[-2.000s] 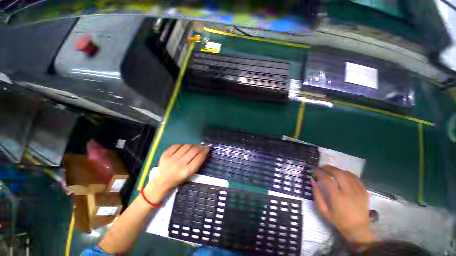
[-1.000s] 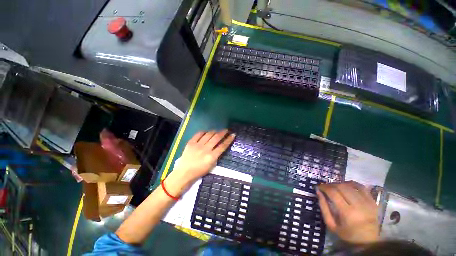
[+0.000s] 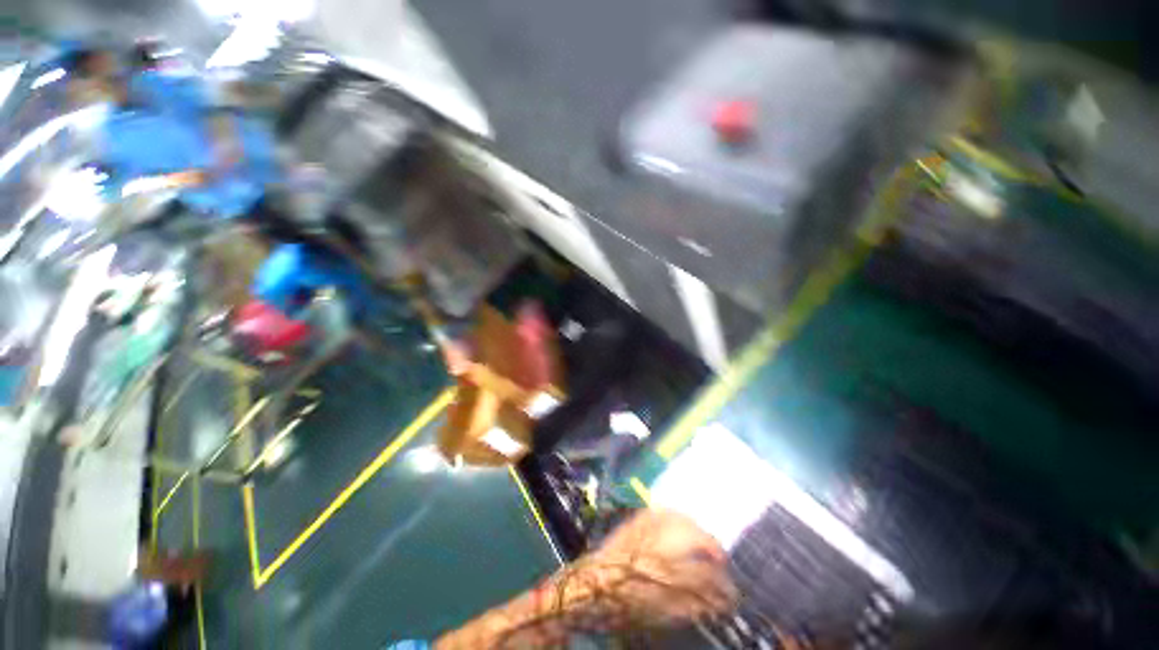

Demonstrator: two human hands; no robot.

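The picture is strongly blurred. My left hand (image 3: pixel 667 559) is low in the middle, reaching in from the bottom edge at the near left side of the trays. Its fingers are too smeared to show whether they hold anything. A dark gridded component tray (image 3: pixel 807 574) lies just right of the hand, partly cut off by the bottom edge. A white sheet (image 3: pixel 714 480) shows beside it. A second dark tray (image 3: pixel 985 521) lies behind and to the right, a blurred dark surface. My right hand is not in view.
A grey machine with a red button (image 3: pixel 732 121) stands behind the mat's yellow-taped edge (image 3: pixel 750 362). An open cardboard box (image 3: pixel 489 413) is on the floor to the left. People in blue (image 3: pixel 191 140) are at the upper left. A dark block lies at the upper right.
The view has swung left, so the machine, box and trays have shifted right in the picture. My right hand has gone out of view. My left hand now appears lower and nearer the bottom edge.
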